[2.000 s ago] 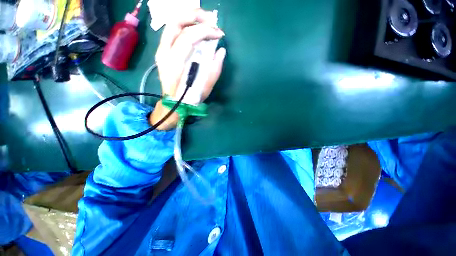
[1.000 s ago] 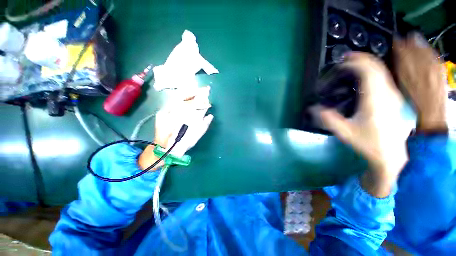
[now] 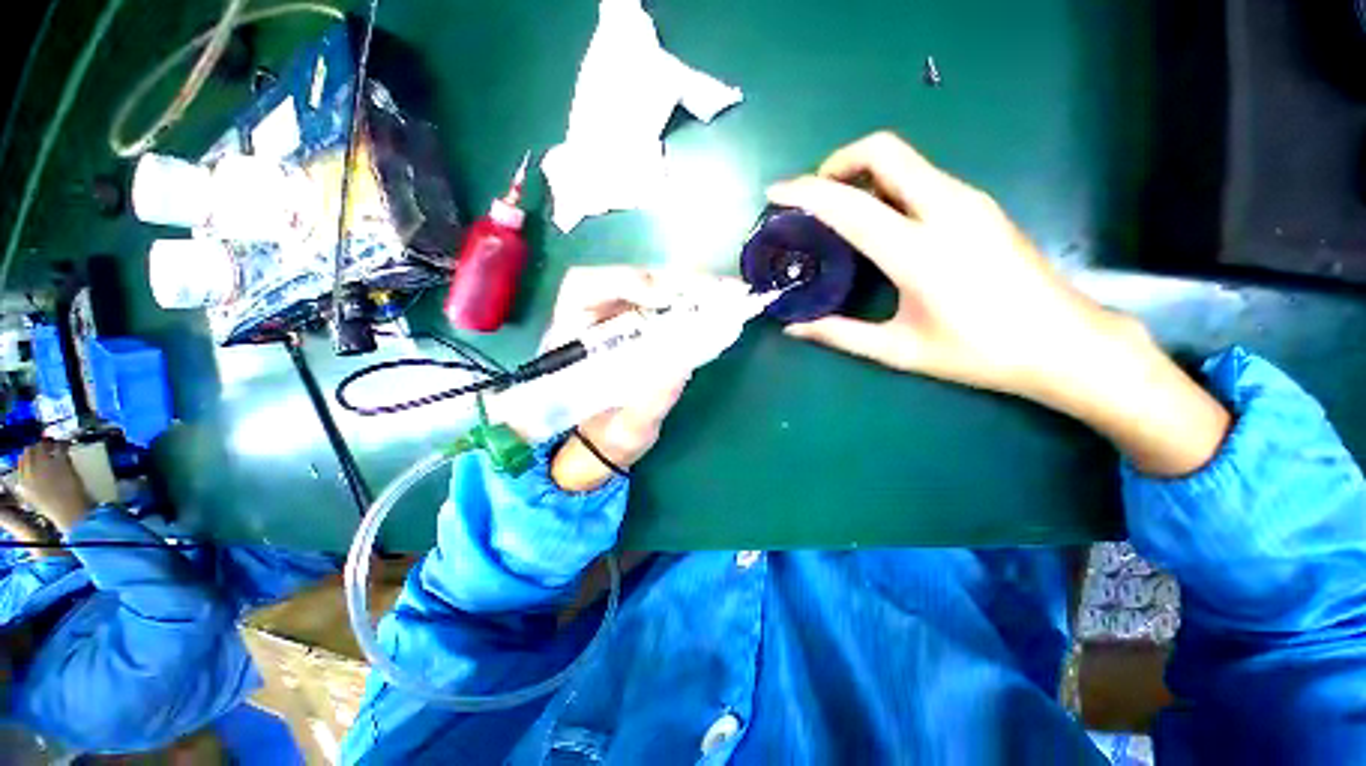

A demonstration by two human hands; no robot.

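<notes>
My left hand (image 3: pixel 622 337) is closed around the white dispensing syringe (image 3: pixel 704 322), whose pale tip points right onto the round black part. The green syringe adapter (image 3: pixel 507 446) and clear air hose (image 3: pixel 364 576) hang off its rear, with a black lead (image 3: pixel 542 364) along the barrel. My right hand (image 3: pixel 951 277) holds the round black part (image 3: pixel 799 267) between thumb and fingers, its face with a small bright centre turned up. The syringe tip is at or just over that face; contact cannot be told.
The red glue bottle (image 3: pixel 489 270) stands left of the white cloth or paper (image 3: pixel 622 120). A wrapped box (image 3: pixel 412 180) with white bottles (image 3: pixel 177 190) is at left. A dark tray (image 3: pixel 1303 135) is at the right edge. A tiny object (image 3: pixel 933 72) lies behind. Another person's arm (image 3: pixel 113 576) shows lower left.
My right hand has moved from the tray at right to the middle and now holds a round black part. My left hand has turned the syringe tip towards it. The view has shifted.
</notes>
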